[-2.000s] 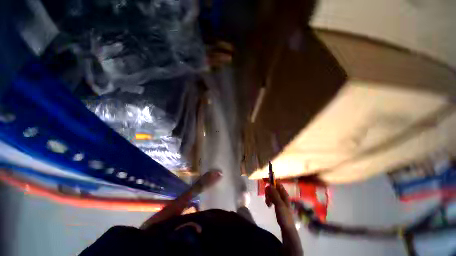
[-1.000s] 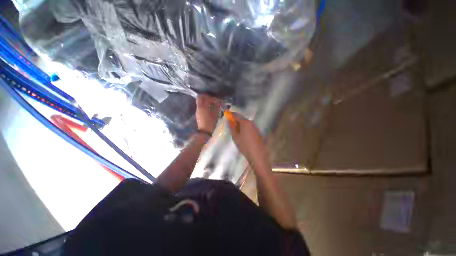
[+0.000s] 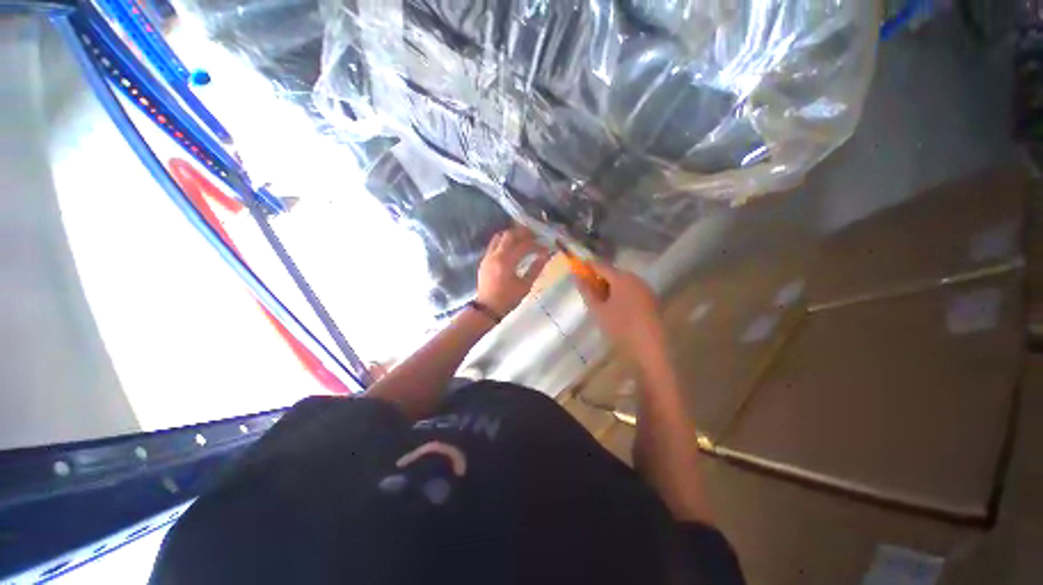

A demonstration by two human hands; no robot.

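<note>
A large dark bundle in clear, crinkled plastic wrap (image 3: pixel 538 103) fills the top middle. My left hand (image 3: pixel 509 269) is at the lower edge of the wrap, fingers bent, and appears to pinch the film. My right hand (image 3: pixel 623 303) is closed around an orange-handled utility knife (image 3: pixel 587 274), which points up and left at the film close to my left fingers. The blade's tip is too blurred to make out against the wrap.
Brown cartons (image 3: pixel 881 377) with white labels stand on the right. Blue rack posts (image 3: pixel 160 114) and an orange-red rack guard (image 3: pixel 217 229) are on the left. A dark blue rack beam (image 3: pixel 114 463) crosses the lower left. Pale floor (image 3: pixel 103 309) shows between them.
The view has shifted, so the bundle, cartons and both hands appear further right. A second ago both hands were also at the wrap's lower edge; two seconds ago they were apart and away from it.
</note>
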